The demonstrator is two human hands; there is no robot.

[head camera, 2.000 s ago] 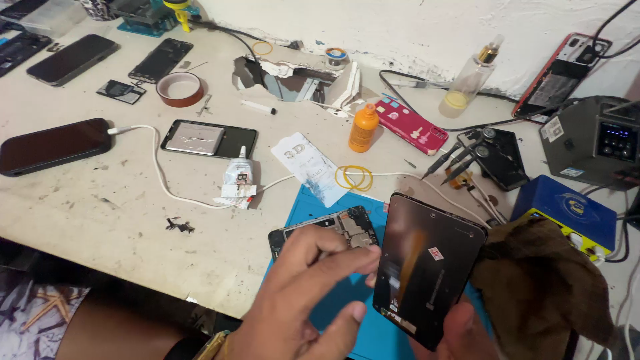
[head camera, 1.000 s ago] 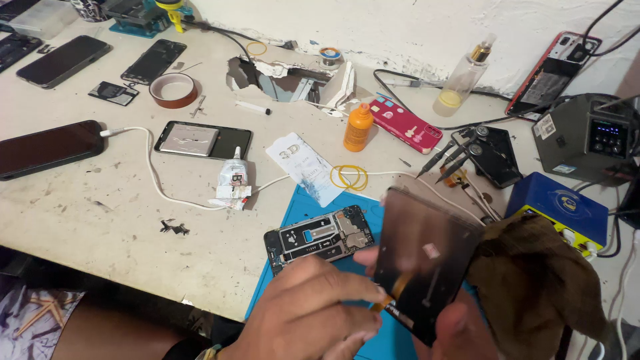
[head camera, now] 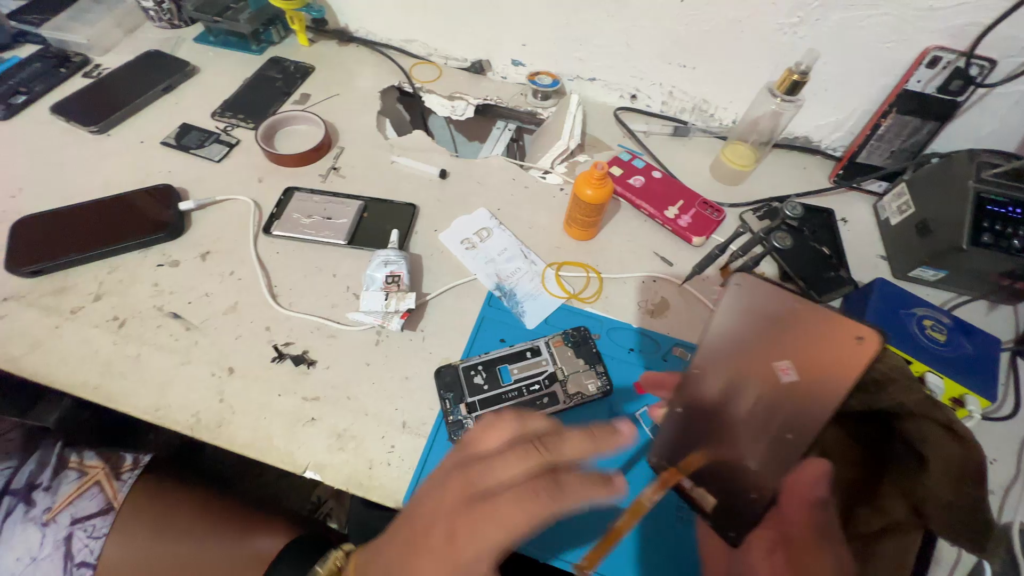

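My right hand (head camera: 808,512) holds a phone display panel (head camera: 768,400) tilted, its dark reflective back facing me. The thumb is at its right edge and fingertips show at its left edge. An orange flex cable (head camera: 636,512) hangs from the panel's lower end toward the lower left. My left hand (head camera: 512,488), blurred, hovers left of the panel with fingers spread and nothing seen in it. Beyond it, an opened phone body (head camera: 524,380) with exposed boards lies on a blue repair mat (head camera: 492,328). The left hand partly covers the body's near edge.
Near the mat are a glue tube (head camera: 386,284), a printed packet (head camera: 500,260), yellow rubber bands (head camera: 572,282) and an orange bottle (head camera: 590,202). Screwdrivers (head camera: 744,244), a blue-yellow box (head camera: 924,336) and a brown cloth (head camera: 904,456) lie right. Behind, the tabletop has a broken hole (head camera: 480,128).
My left hand has moved left, away from the panel and its flex cable, and its fingers have spread. The panel has tilted in my right hand, and its orange cable now hangs out in view.
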